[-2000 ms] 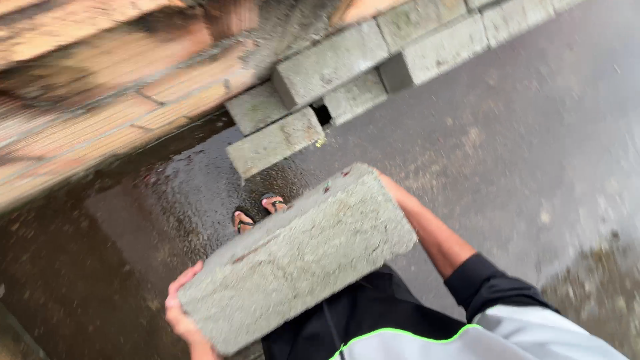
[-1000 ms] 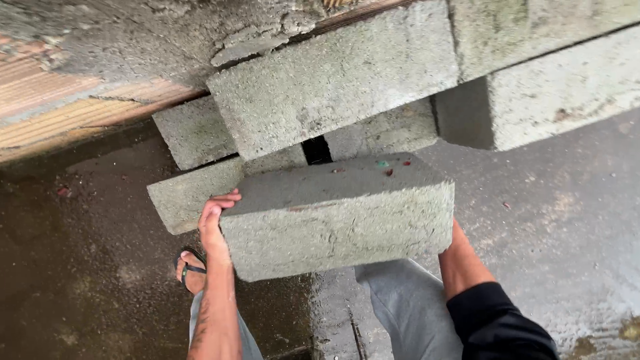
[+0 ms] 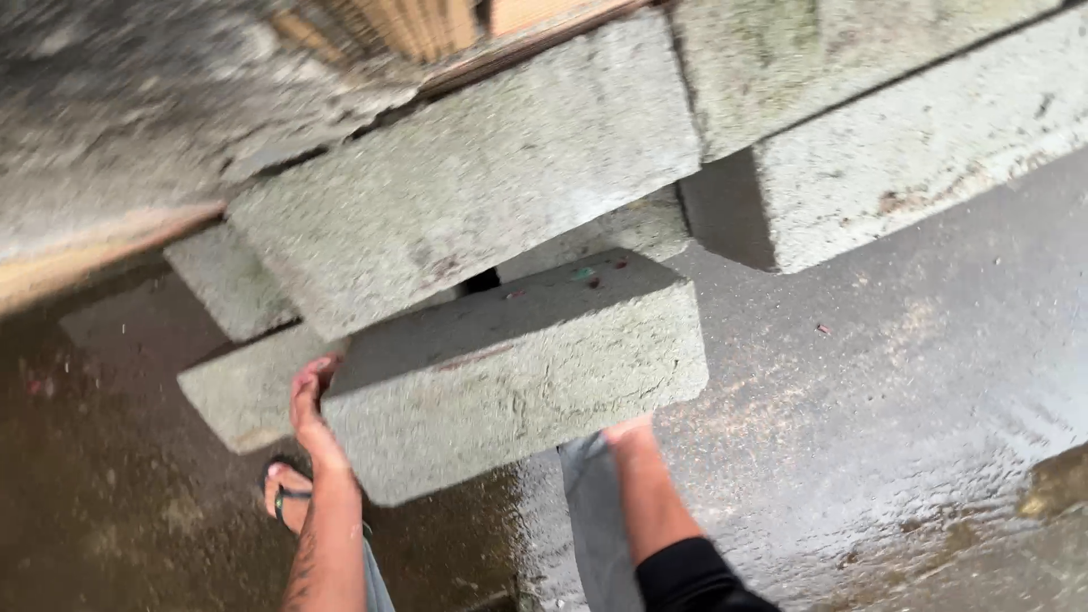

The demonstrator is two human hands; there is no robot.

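Observation:
A long grey concrete block (image 3: 518, 391) lies in front of the stack, its near face towards me. My left hand (image 3: 314, 382) is at its left end, fingers bent by the upper corner. My right hand (image 3: 631, 427) is mostly hidden beneath the block's right part; only the wrist region shows. Beyond the block is a larger concrete block (image 3: 476, 178) on the stack, and lower blocks stick out underneath, one at the left (image 3: 251, 387). Whether the block in front rests on the lower ones I cannot tell.
More concrete blocks (image 3: 918, 144) continue the stack to the right, one jutting out. A rough wall (image 3: 153, 110) with hollow clay bricks (image 3: 416, 25) runs behind. My foot in a flip-flop (image 3: 289, 495) stands on the wet floor (image 3: 110, 476), left of the block.
The block was in front of my body, away from the stack, two seconds ago; it is now close against the stack's front. My left hand's fingers have shifted from the block's top edge to its left end.

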